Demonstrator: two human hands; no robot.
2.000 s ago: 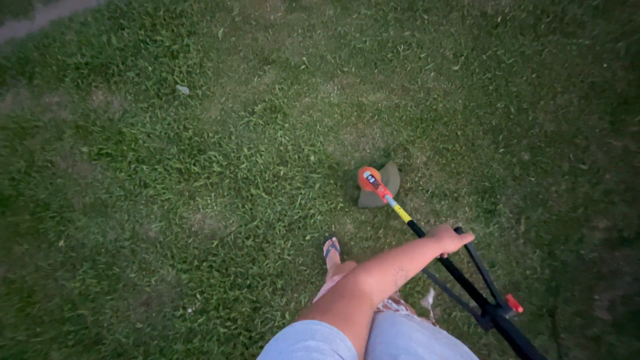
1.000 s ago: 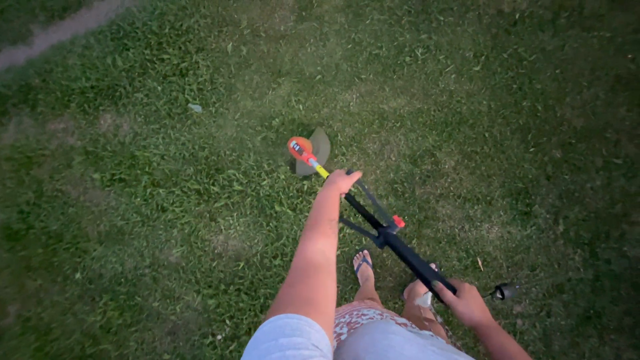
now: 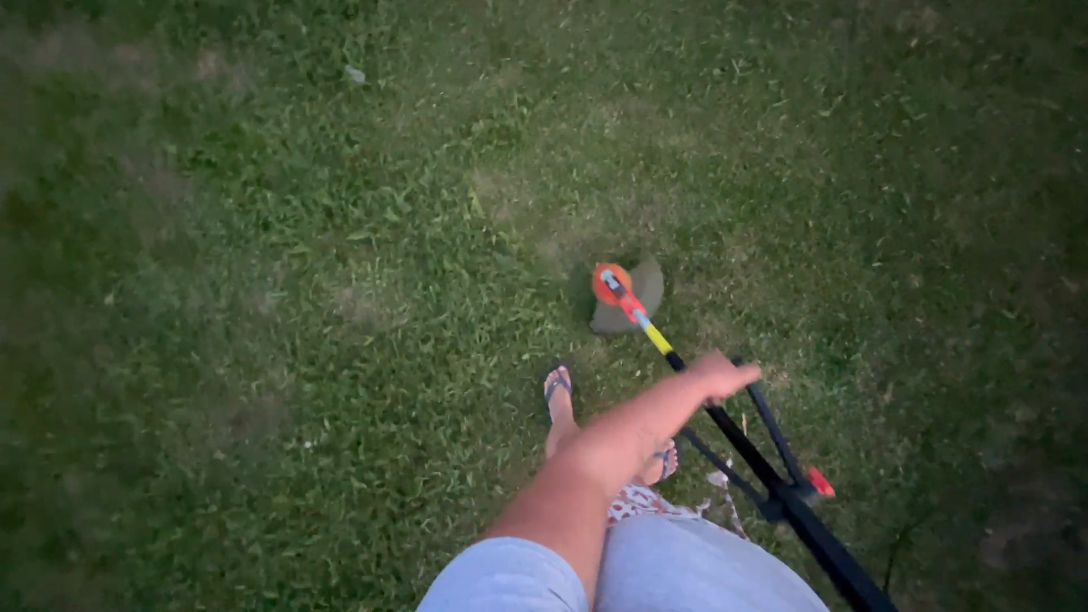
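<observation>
A string trimmer (image 3: 748, 450) runs from the lower right up to the middle, with a black shaft, a yellow band and an orange head (image 3: 612, 284). Its translucent guard (image 3: 643, 297) lies low over the grass beside the head. My left hand (image 3: 722, 376) is closed on the trimmer's front loop handle, and the forearm reaches across my front. A red knob (image 3: 821, 482) sits where the handle bracket meets the shaft. The rear end of the shaft leaves the picture at the bottom right; my right hand is out of view.
Grass (image 3: 357, 255) surrounds me, thicker on the left and shorter with pale patches on the right. A small pale scrap (image 3: 354, 75) lies at the upper left. My left foot in a flip-flop (image 3: 558, 387) is left of the shaft, and the other foot (image 3: 664, 459) is partly behind my forearm.
The trimmer head and my left hand have swung to the right since one second ago. My right hand, seen then on the rear of the shaft, has gone out of view.
</observation>
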